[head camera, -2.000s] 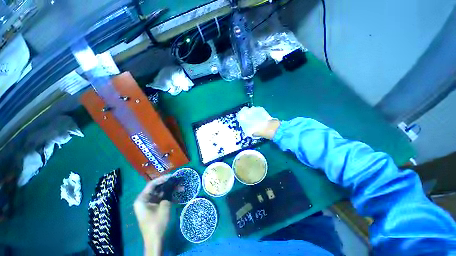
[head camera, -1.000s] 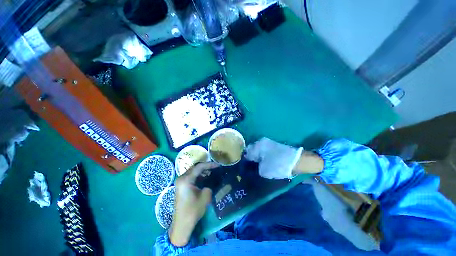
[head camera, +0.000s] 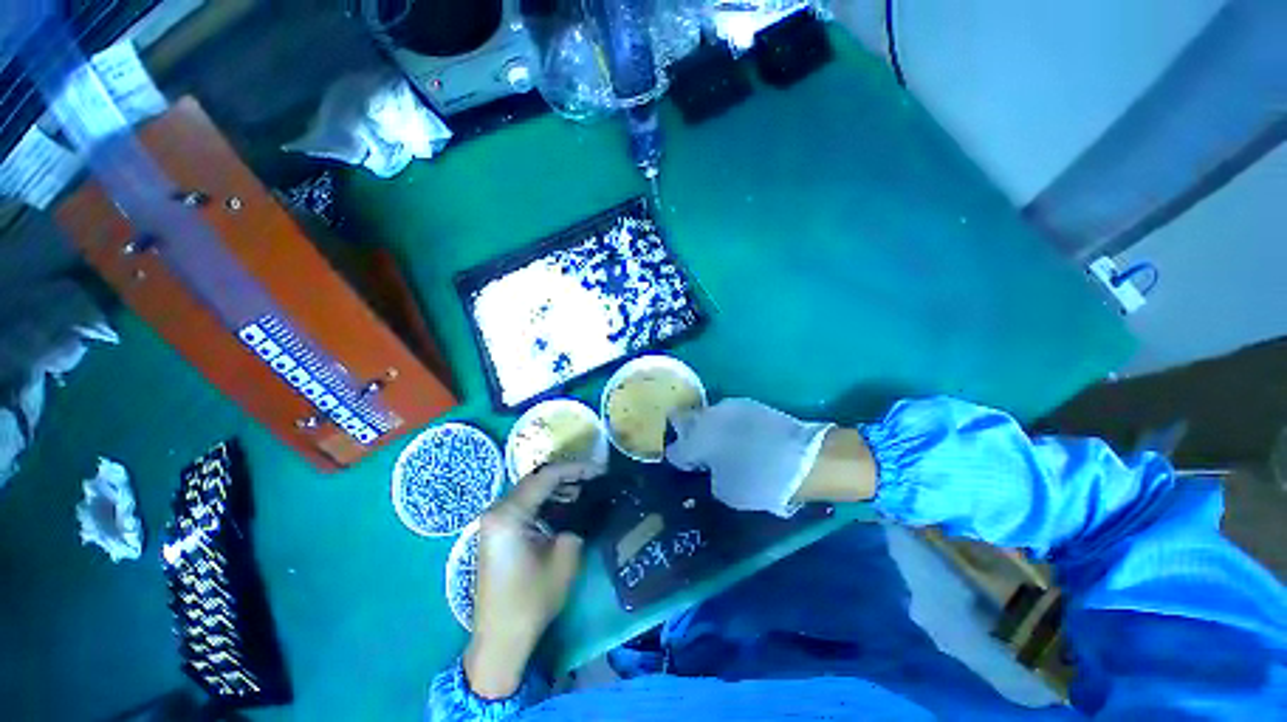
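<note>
My left hand (head camera: 520, 571), mostly bare, is over the left part of the black jig cover plate (head camera: 663, 550), its fingertips beside the pale cream dish (head camera: 556, 435). Its thumb and finger are curled close; whether they hold a small piece I cannot tell. My right hand (head camera: 748, 454), in a white glove, has its fingertips at the right rim of the yellow-tan dish (head camera: 652, 409), with a small dark thing at the fingertips that I cannot make out. The plate carries white handwritten characters and lies at the bench's near edge.
Two dishes of silver-grey pieces (head camera: 448, 480) stand left. A black tray (head camera: 494, 370) of small white parts lies behind the dishes. The screwdriver (head camera: 645, 138) hangs above its far side. An orange-brown fixture (head camera: 212, 268) and a black strip stack (head camera: 212, 592) are on the left.
Since two seconds ago, my right hand has come from the white parts tray to the yellow-tan dish, and my left hand from the silver-grey dish to the plate. The view has shifted.
</note>
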